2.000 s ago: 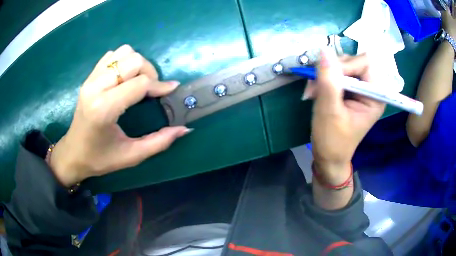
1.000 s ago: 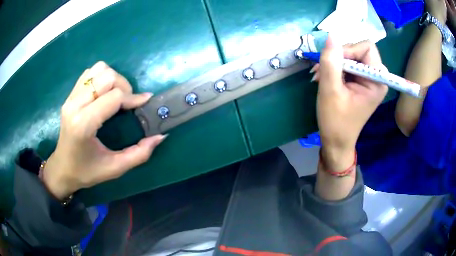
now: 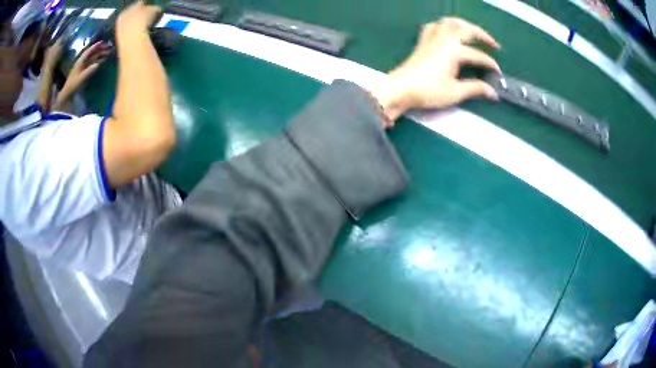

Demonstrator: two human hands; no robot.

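Observation:
My left hand [image 3: 449, 68] reaches out over the green conveyor. Its thumb and fingers curve apart around the near left end of a grey bar housing [image 3: 550, 104]. The bar lies flat on the conveyor, with a row of small shiny round parts along it. The frame does not show whether my fingertips press on the bar. My right hand and the paint marker are not in view. A small blurred patch at the bottom edge, lower right, is too little to identify.
Two more bars, a nearer one [image 3: 293, 32] and a farther one [image 3: 193, 8], lie along the conveyor. A white strip [image 3: 532, 172] edges the glossy green work surface [image 3: 460, 237]. Crumpled white tissue [image 3: 633, 334] is at lower right. A person in white [image 3: 57, 187] works at left.
The view has swung left and up to the conveyor. My left hand and a bar are now beyond the white strip. My right hand and the marker have left the picture.

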